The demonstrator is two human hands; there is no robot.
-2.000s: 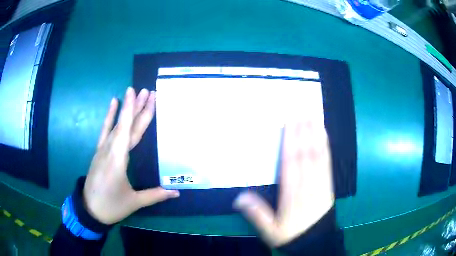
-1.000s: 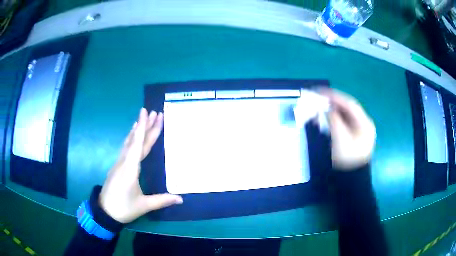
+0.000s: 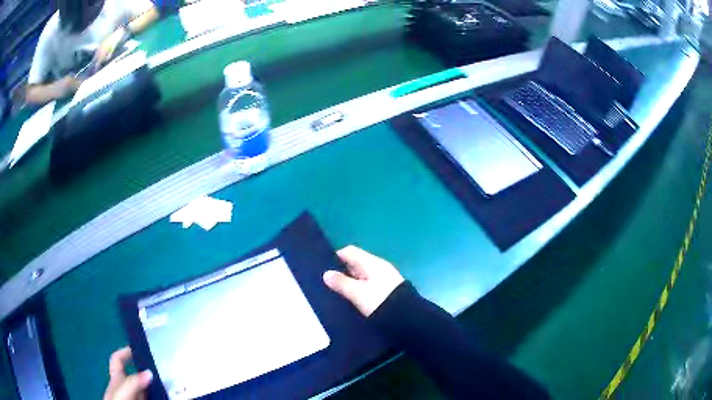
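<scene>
A closed mini laptop (image 3: 234, 324), silver-white and glaring, lies cover up on a black work mat (image 3: 300, 246) in front of me. A small paper label is at its lower left corner. My right hand (image 3: 367, 281) grips the mat's right edge, thumb on top. My left hand (image 3: 129, 379), partly cut off by the bottom edge, holds the mat's left edge beside the laptop. A crumpled white wipe (image 3: 204, 212) lies on the green belt behind the mat, touched by neither hand.
A clear bottle (image 3: 245, 117) with a white cap stands on the aluminium rail (image 3: 179, 191). Another mat with a silver laptop (image 3: 480, 148) lies right, then open laptops (image 3: 550, 117). A laptop (image 3: 30, 359) shows far left. Across the rail are a person (image 3: 86, 47) and black stacks (image 3: 468, 31).
The view has swung right. My right hand has let go of the wipe and taken the mat's right edge. My left hand has moved from beside the laptop to the mat's left edge.
</scene>
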